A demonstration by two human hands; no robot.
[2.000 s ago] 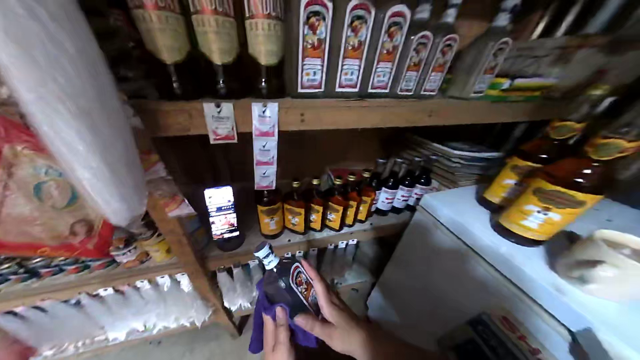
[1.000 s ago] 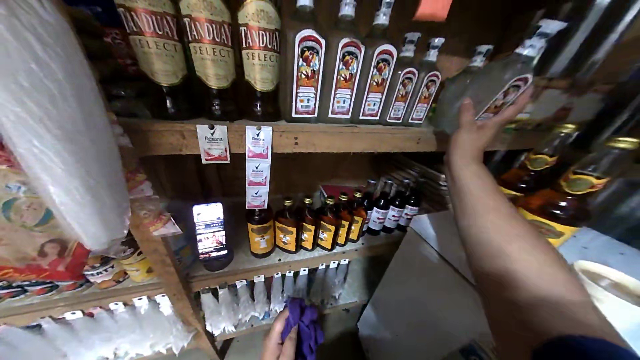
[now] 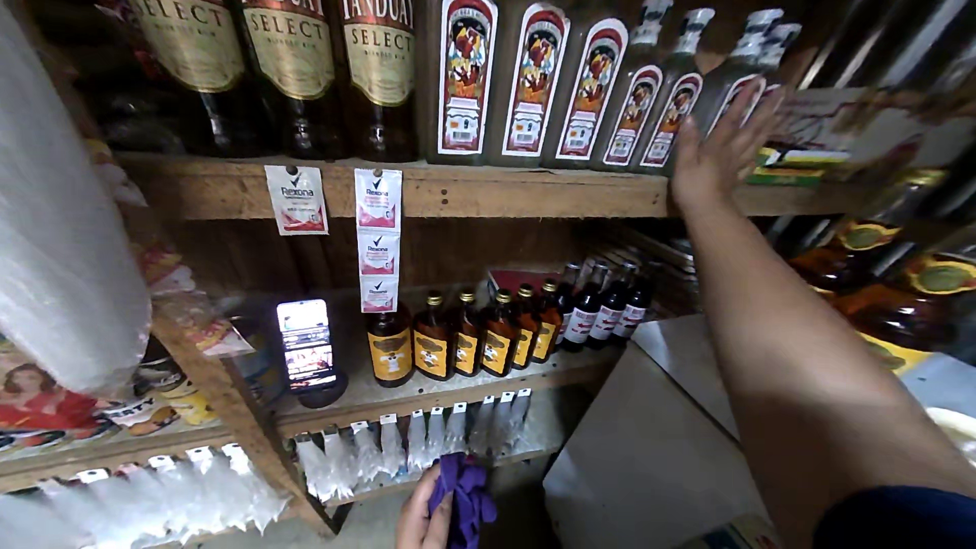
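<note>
My left hand (image 3: pixel 423 511), low in the middle of the view, grips a crumpled purple cloth (image 3: pixel 463 499). My right hand (image 3: pixel 720 149) reaches up to the upper shelf with its fingers spread, against the clear glass bottles at the right end of the row. Its fingers partly cover the label of one glass bottle (image 3: pixel 732 95); whether they press on it is hard to tell. More clear bottles with red-edged labels (image 3: pixel 531 84) stand upright to the left, beside large dark Tanduay rum bottles (image 3: pixel 379 72).
Small yellow-labelled bottles (image 3: pixel 432 343), dark bottles (image 3: pixel 583 313) and a lit phone (image 3: pixel 306 343) stand on the lower shelf (image 3: pixel 358 408). Rexona sachets (image 3: pixel 377 255) hang from the upper shelf's edge (image 3: pixel 488 191). Large amber bottles (image 3: pixel 900 305) stand at right. Plastic bags (image 3: pixel 393 446) hang below.
The clear bottle that both hands held low with the cloth was raised to the upper shelf by my right hand, which has since moved onto the row's right end. My left hand still holds the cloth.
</note>
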